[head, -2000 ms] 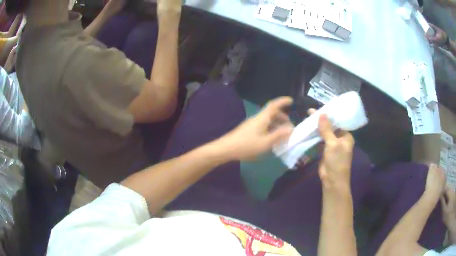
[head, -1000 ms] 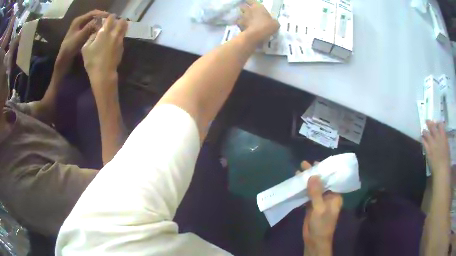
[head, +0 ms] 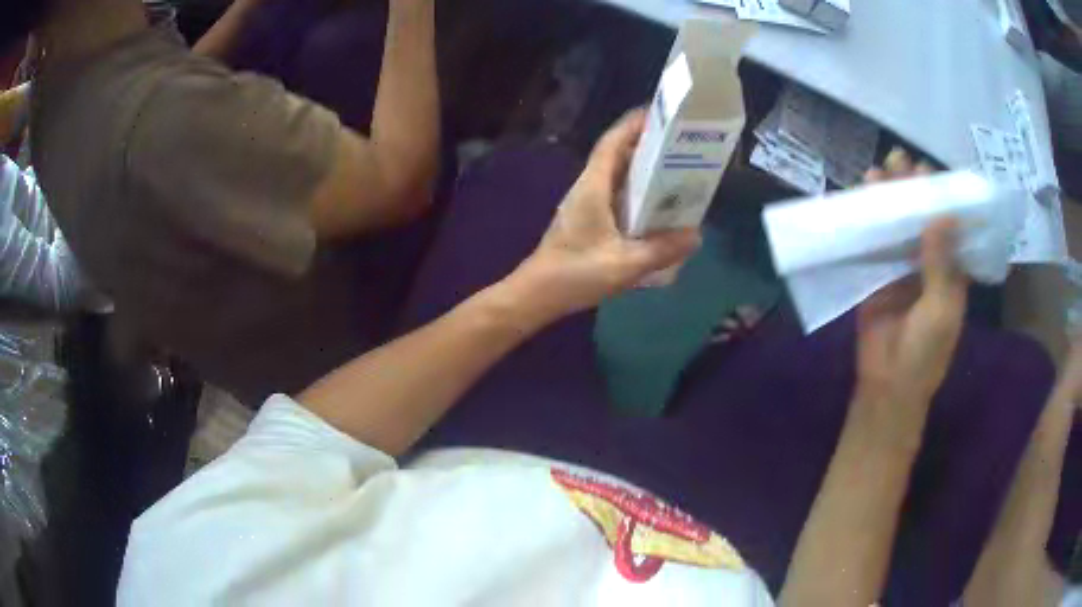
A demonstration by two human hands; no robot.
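My left hand (head: 605,225) holds a white retail box (head: 688,160) upright above my lap. The box's upper end is open with its flaps up, and it has blue lettering on one face. My right hand (head: 920,291) holds a white wrapped bundle (head: 860,231), a soft sleeve with flat white paper along it. The bundle lies to the right of the box and does not touch it. What is inside the sleeve cannot be seen.
The pale table (head: 878,77) crosses the upper right, with cartons (head: 819,12) at its edge. Printed sheets (head: 807,136) lie below the edge. A person in a brown shirt (head: 190,154) sits at left. Another person's arm (head: 1020,510) is at lower right. Clear plastic (head: 30,415) is at far left.
My left hand has come back from the table and now holds the open box. My right hand has moved up and right with the bundle. The view has shifted.
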